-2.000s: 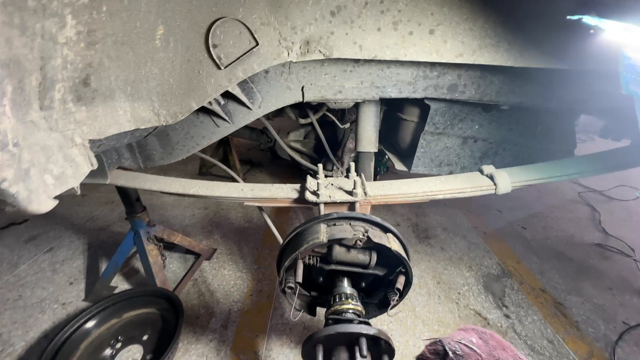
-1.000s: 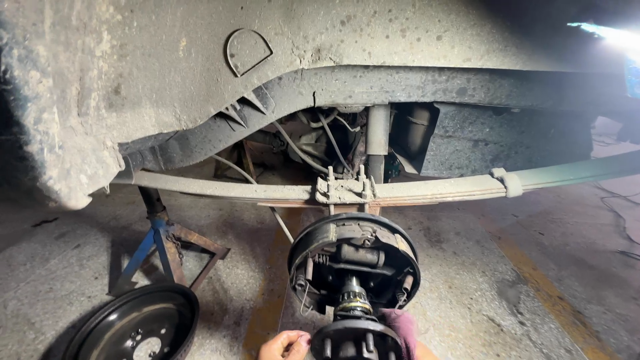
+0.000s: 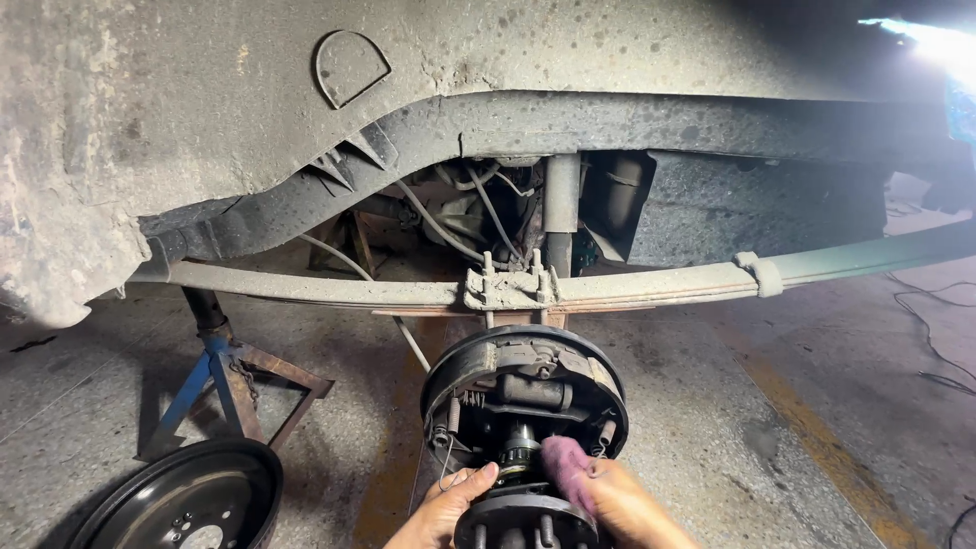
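Observation:
My left hand [image 3: 450,507] touches the left side of the axle shaft near its bearing [image 3: 520,457], its thumb against the parts behind the wheel hub flange [image 3: 526,518]. In my right hand [image 3: 621,499] is a bunched pink cloth [image 3: 566,467], held close to the right side of the bearing. Wheel studs stick out of the flange. Behind both hands is the drum brake assembly [image 3: 534,389], with its shoes, wheel cylinder and springs exposed. My left fingers are partly hidden behind the flange.
A leaf spring [image 3: 656,286] with U-bolts crosses above the brake. A blue and rusty jack stand [image 3: 229,374] stands at left, behind a black brake drum [image 3: 183,503] at lower left. A shock absorber [image 3: 561,194] rises behind the spring. Cables [image 3: 926,320] lie on the floor at right.
Both hands have come up from the bottom edge to the axle shaft. The pink cloth, at the lower right two seconds ago, is now in my right hand beside the bearing.

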